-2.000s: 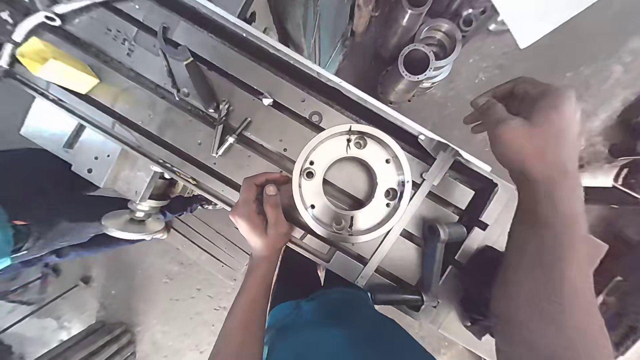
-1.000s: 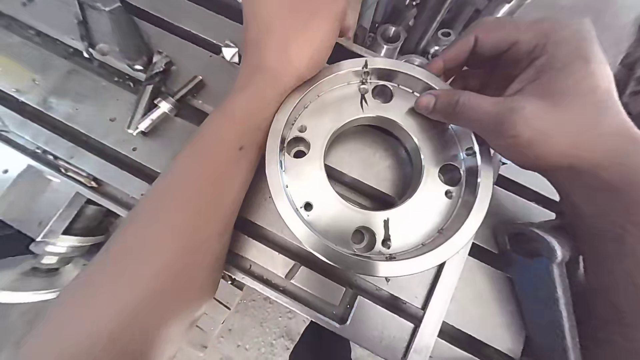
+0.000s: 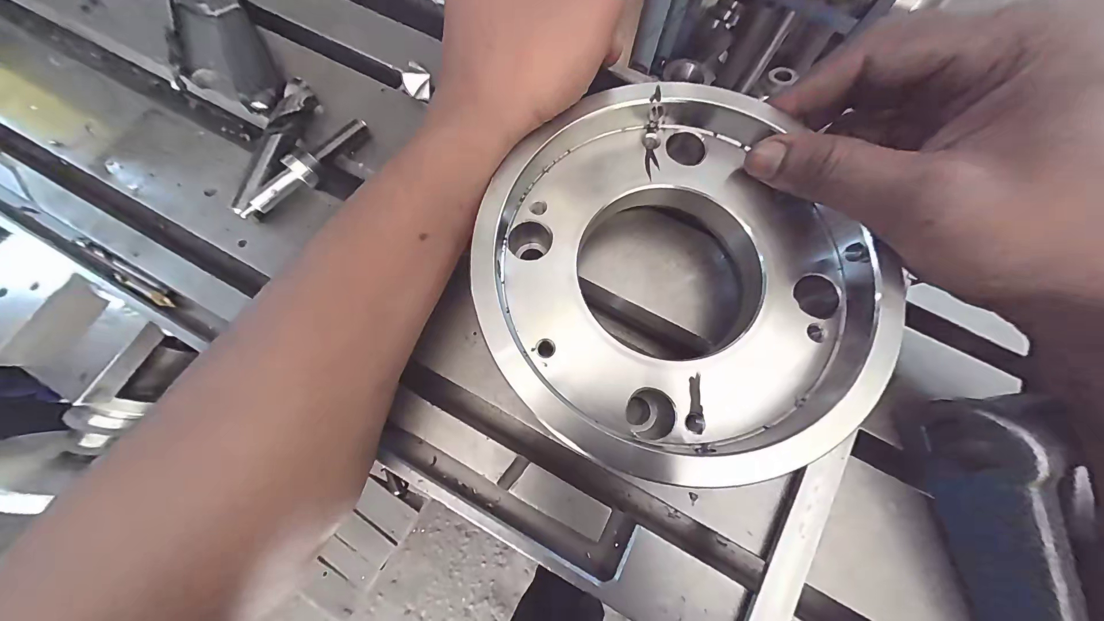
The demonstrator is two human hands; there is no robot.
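Observation:
A round machined steel flange ring (image 3: 552, 293), with a big centre bore, several smaller holes and dark marker strokes, lies flat on the slotted machine table (image 3: 466, 345). My right hand (image 3: 940, 147) is at its upper right rim, thumb on the inner face and fingers behind the edge. Across the upper left rim reaches my left arm; my left hand (image 3: 543, 52) is at the top, its fingers cut off or hidden, so what it touches cannot be told.
Left of the flange lie an end mill (image 3: 276, 142) and a shanked metal tool (image 3: 302, 168), with a countersink-like bit (image 3: 416, 82) near my wrist. A dark metal handle (image 3: 992, 483) stands at lower right, beside a flat steel bar (image 3: 806, 535). Metal tubes (image 3: 768, 52) show beyond the table.
Two seconds ago my left hand was at the flange's left edge and my right hand was raised away from it. Both then moved to its far side. The view has come much closer.

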